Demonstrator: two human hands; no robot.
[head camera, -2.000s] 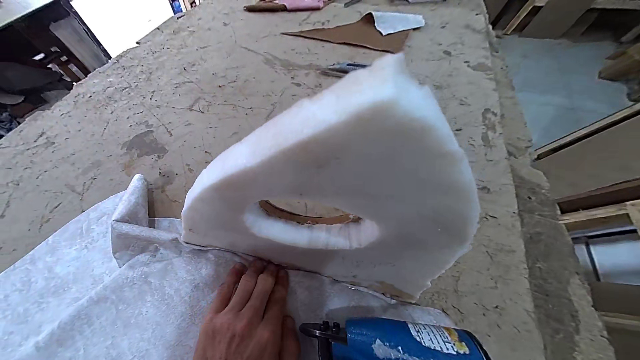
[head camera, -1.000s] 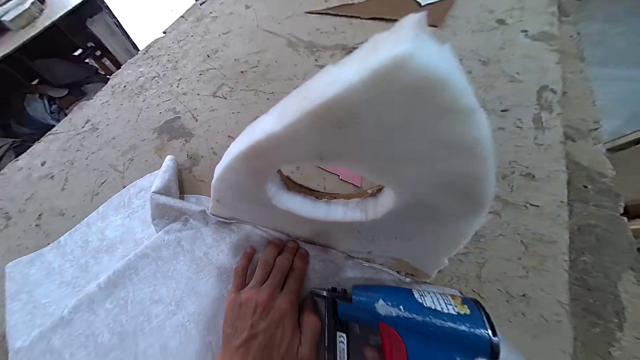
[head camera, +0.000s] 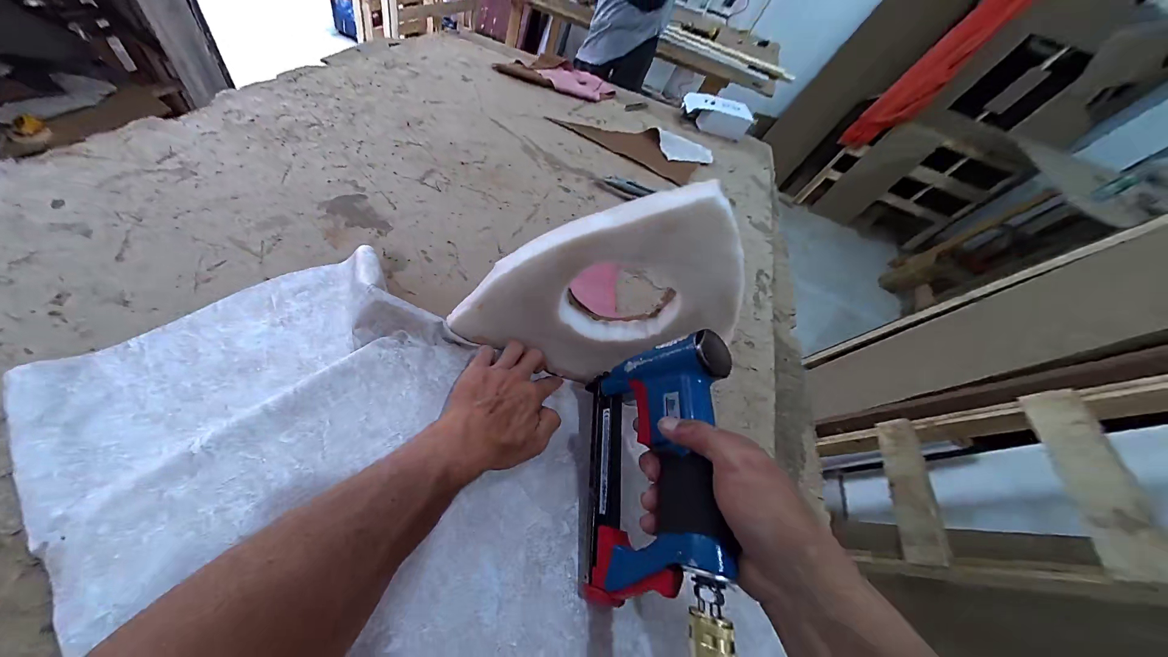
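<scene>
A white foam-padded piece (head camera: 529, 283) with an oval hole stands on edge on the worktable (head camera: 438, 146). Light grey fabric (head camera: 228, 438) lies in front of it, its far edge along the base of the padded piece. My left hand (head camera: 502, 406) presses flat on that fabric edge, fingers spread against the padding. My right hand (head camera: 721, 474) grips a blue and red pneumatic staple gun (head camera: 680, 392) by its black handle. The gun's nose is at the base of the padding, just right of my left hand; whether it touches cannot be told. A brass air fitting (head camera: 710, 630) hangs below the handle.
Behind the padded piece lie a dark tool (head camera: 628, 187), a brown scrap with white cloth (head camera: 630, 146), pink cloth (head camera: 579, 82) and a white box (head camera: 719, 116). A person (head camera: 625, 41) stands beyond the table. Wooden frames (head camera: 985, 493) are at the right.
The staple gun has turned from lying nearly sideways to upright, its nose at the base of the padding. My left hand still presses the fabric. The view now takes in more of the room.
</scene>
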